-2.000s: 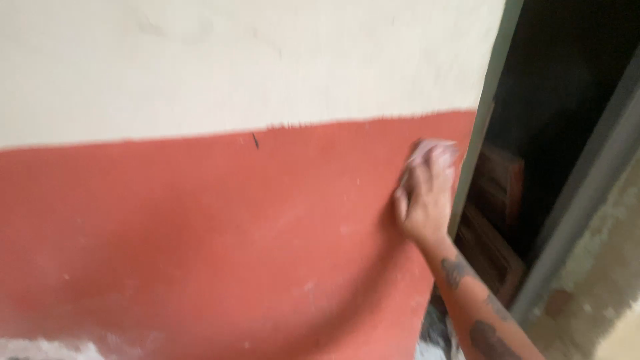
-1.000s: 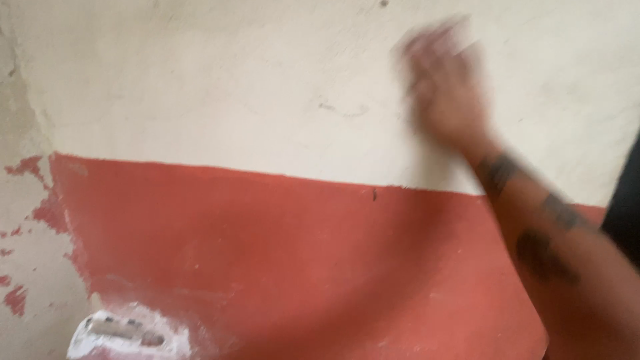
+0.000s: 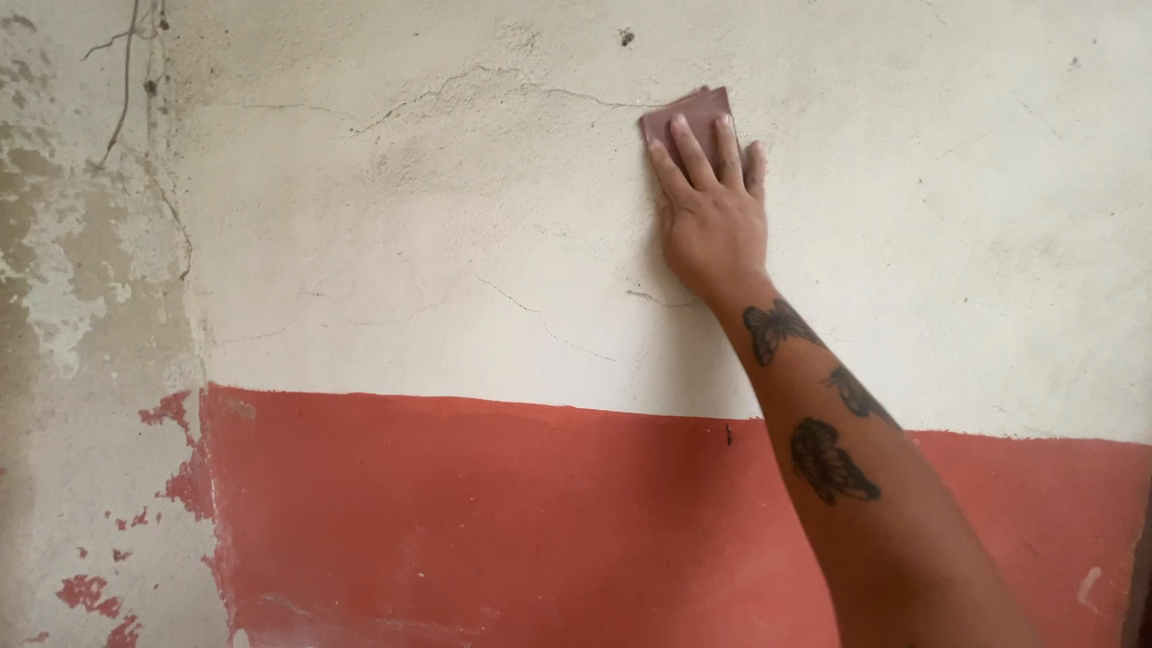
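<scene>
My right hand [image 3: 715,211] lies spread against the cream upper part of the wall [image 3: 504,216], its back towards me. Under its fingers it presses a folded, reddish-brown sheet of sandpaper [image 3: 693,117] flat on the plaster, at the right end of a long crack. The thumb is mostly hidden. My forearm, with dark tattoos, comes in from the lower right and crosses the red lower band of the wall [image 3: 504,513]. My left hand is out of view.
At the left, a corner meets an adjoining wall with peeling paint [image 3: 99,360]; a thin cord or root [image 3: 126,81] hangs near its top. A small dark hole [image 3: 626,37] marks the upper wall. A dark edge shows at the lower right.
My right hand has moved from the red band near the doorway up onto the cream wall. The view has swung left, and the doorway has left it.
</scene>
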